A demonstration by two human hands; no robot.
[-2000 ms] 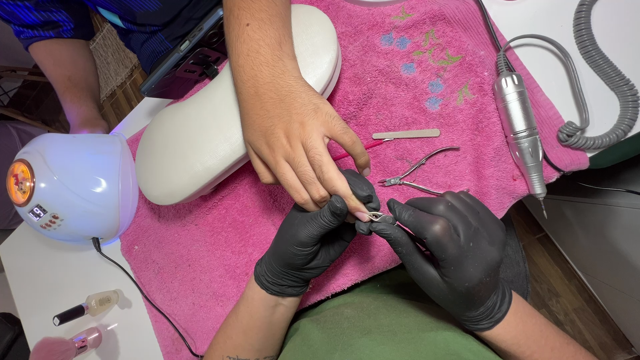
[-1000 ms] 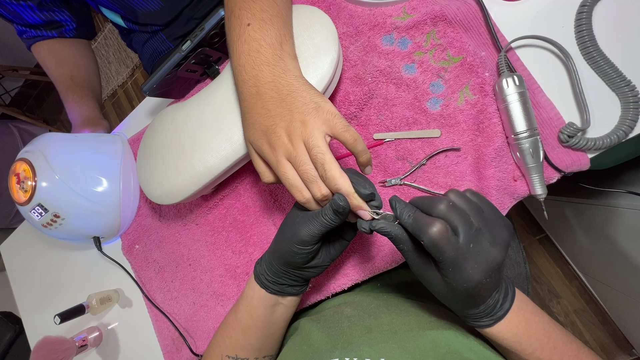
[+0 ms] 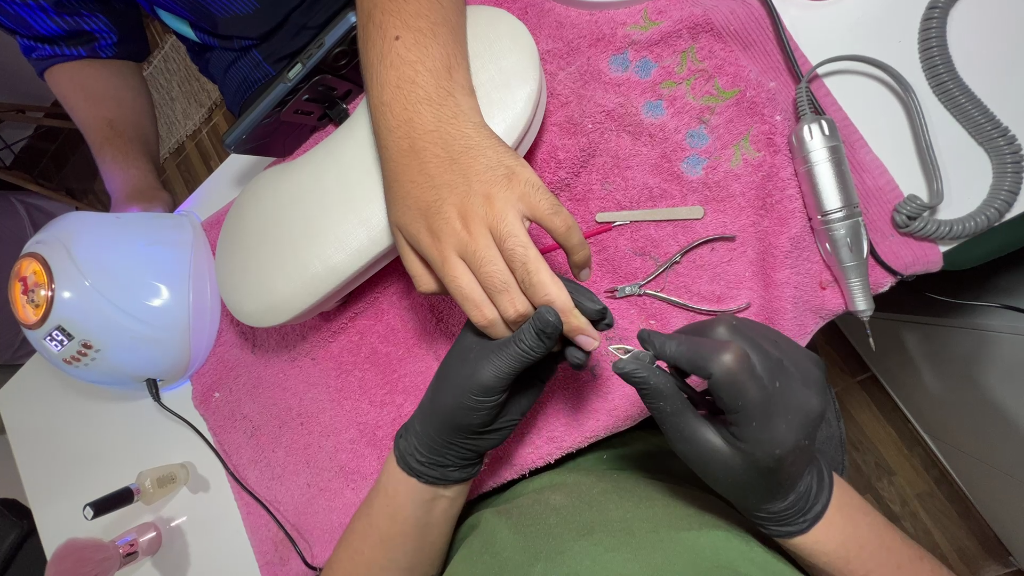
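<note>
My left hand (image 3: 492,384), in a black glove, holds the index finger of another person's hand (image 3: 472,216), palm down over the pink towel (image 3: 320,400). Cuticle nippers (image 3: 632,353) are gripped in my black-gloved right hand (image 3: 736,408); their jaws sit a little to the right of that fingertip, apart from it, and the handles are mostly hidden in my palm. A second pair of cuticle nippers (image 3: 676,276) lies on the towel above my right hand. Beyond it are a nail file (image 3: 650,214) and a thin pink-handled tool (image 3: 588,234).
A white padded armrest (image 3: 320,232) lies under the person's forearm. At left stand a nail lamp (image 3: 120,296) with a cable, a polish bottle (image 3: 160,482) and a pink brush (image 3: 84,556). An electric nail drill (image 3: 832,208) with a coiled cord lies at right; a phone (image 3: 296,88) is behind.
The nippers in my right hand have moved off the other person's fingertip, slightly to the right. My left hand still holds that finger.
</note>
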